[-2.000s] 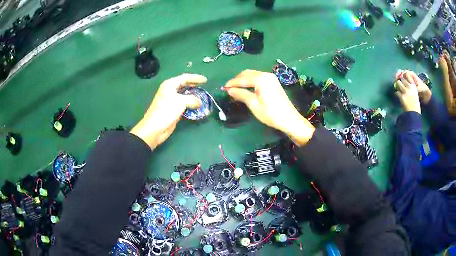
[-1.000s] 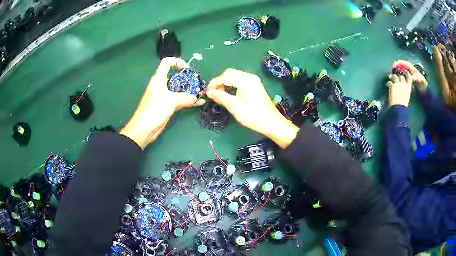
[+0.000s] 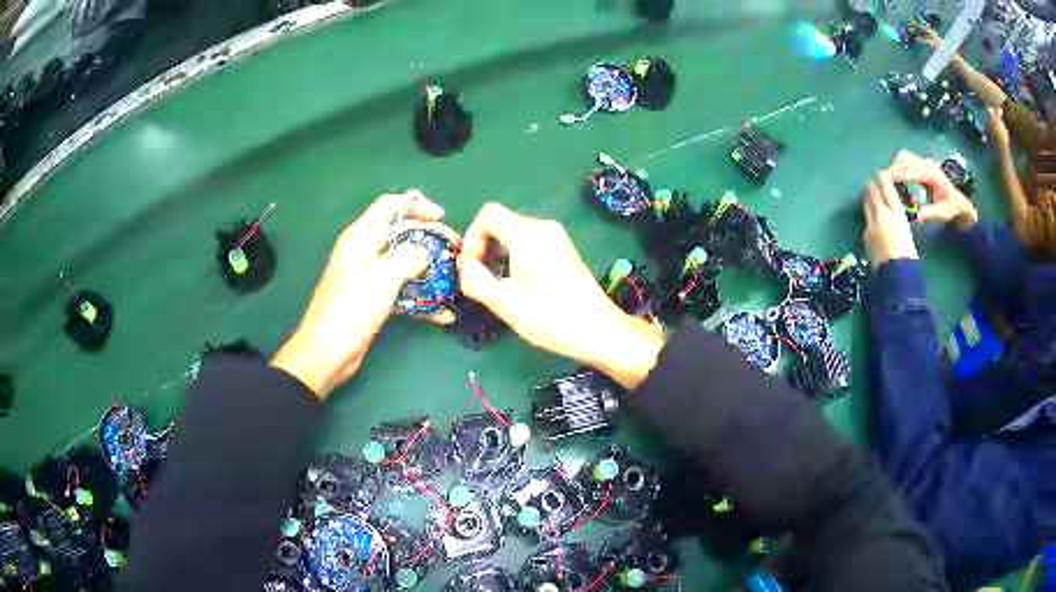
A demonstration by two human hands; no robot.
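My left hand (image 3: 361, 283) holds a round blue circuit board (image 3: 431, 273) by its edge, thumb across its face. My right hand (image 3: 527, 278) is at the board's right edge, its thumb and fingertips pinched together at a short red lead wire (image 3: 456, 249). A black unit (image 3: 478, 324) shows partly below my right fingers; how it joins the board is hidden. A small white piece shows by my left fingertips.
Black housings (image 3: 467, 524) with red wires and green cylinders lie heaped in front. A finned housing (image 3: 576, 405) lies above them. More boards (image 3: 750, 338) and units lie at right. Single dark units (image 3: 244, 253) stand at left. Another worker's hands (image 3: 915, 202) are at right.
The board went up, then came back down and is now turned more on edge. My right hand moved left to the board's edge. The units on the bench have shifted in view.
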